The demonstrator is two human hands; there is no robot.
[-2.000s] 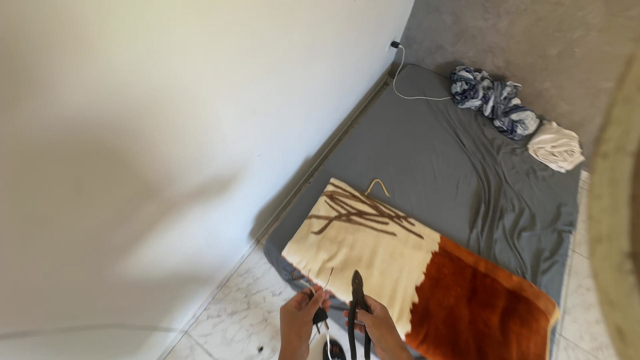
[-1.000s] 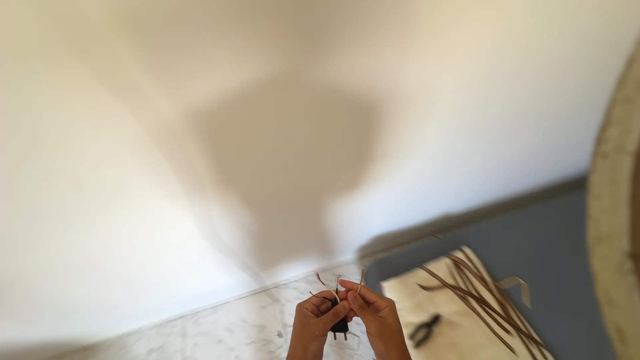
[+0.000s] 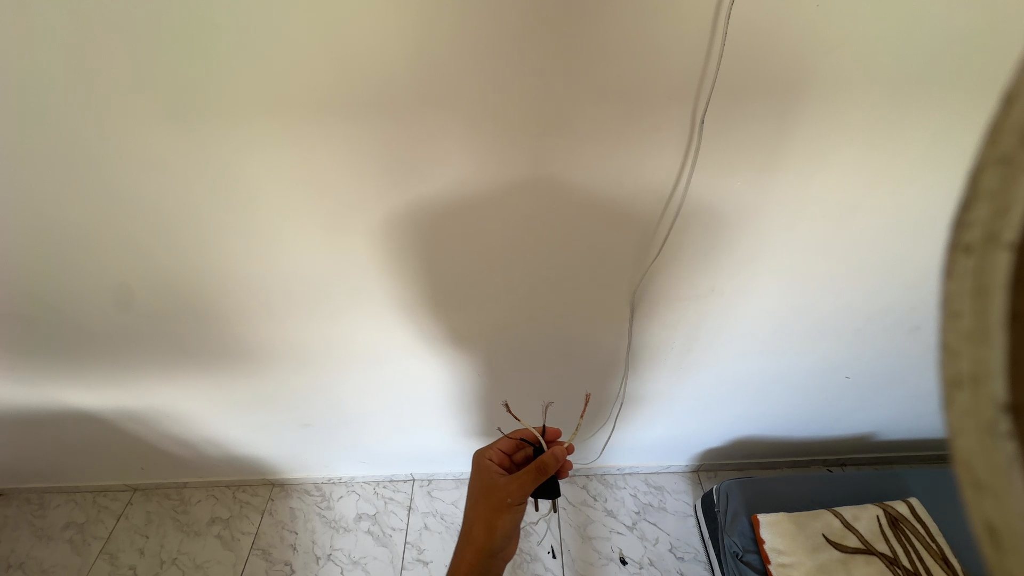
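Note:
My left hand [image 3: 512,480] holds a black two-pin power plug [image 3: 546,486] with its pins pointing down. Short black wires and white wires [image 3: 524,422] with bare, frayed copper ends fan out above the fingers. A thin white cable [image 3: 632,320] hangs down along the wall and curves in toward the hand; whether it joins the wires in my grasp cannot be told. My right hand is out of the frame.
A white wall [image 3: 320,240] bearing my shadow stands ahead, above a marbled tile floor [image 3: 336,528] with small dark scraps. At lower right lies a grey-covered mattress [image 3: 736,496] with a cream, brown-patterned blanket [image 3: 792,536]. A pale curved edge [image 3: 976,320] fills the far right.
My right hand was at the wires beside my left hand and has left the view. The pliers, held earlier and then lying on the blanket, are out of view. The view has shifted toward the wall.

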